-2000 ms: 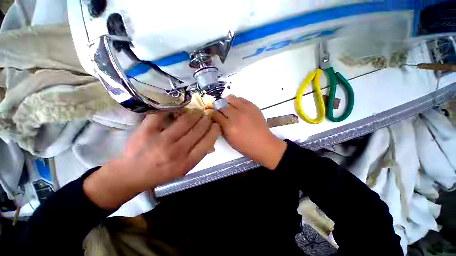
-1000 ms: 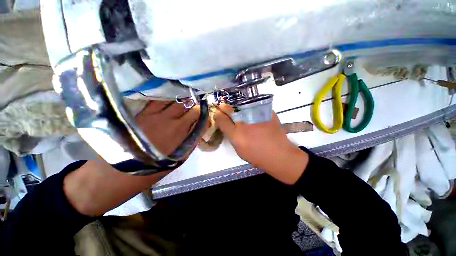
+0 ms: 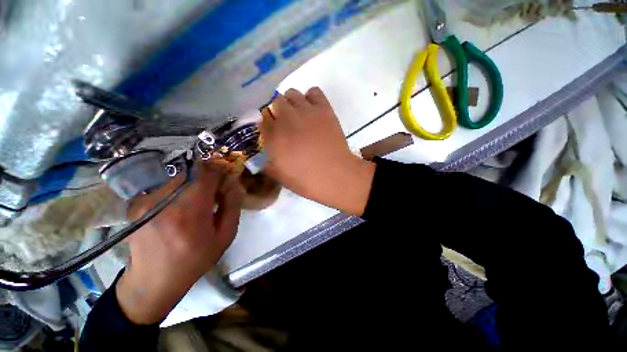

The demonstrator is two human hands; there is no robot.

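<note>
A small beige cloth piece (image 3: 232, 159) shows between my fingertips at the needle area of the white sewing machine (image 3: 206, 48) with blue lettering. My left hand (image 3: 182, 230) is bent around it from the left, fingertips on the cloth, partly behind the shiny curved guard (image 3: 103, 251). My right hand (image 3: 306, 148) is on the right side, fingers curled at the cloth beside the metal parts. A tan part of the piece hangs between the hands. The needle itself and the exact finger contact are hidden or blurred.
Scissors with one yellow handle (image 3: 405, 89) and one green lie right of my right hand. A small brown plate (image 3: 386, 146) is in the white bed. Beige and white cloth (image 3: 58, 223) is heaped at left; white pieces (image 3: 584, 158) hang at right.
The view has moved in close and tilted, so the machine head looks larger and lies further left. Both hands stay at the needle area; my right hand's fingers are more curled.
</note>
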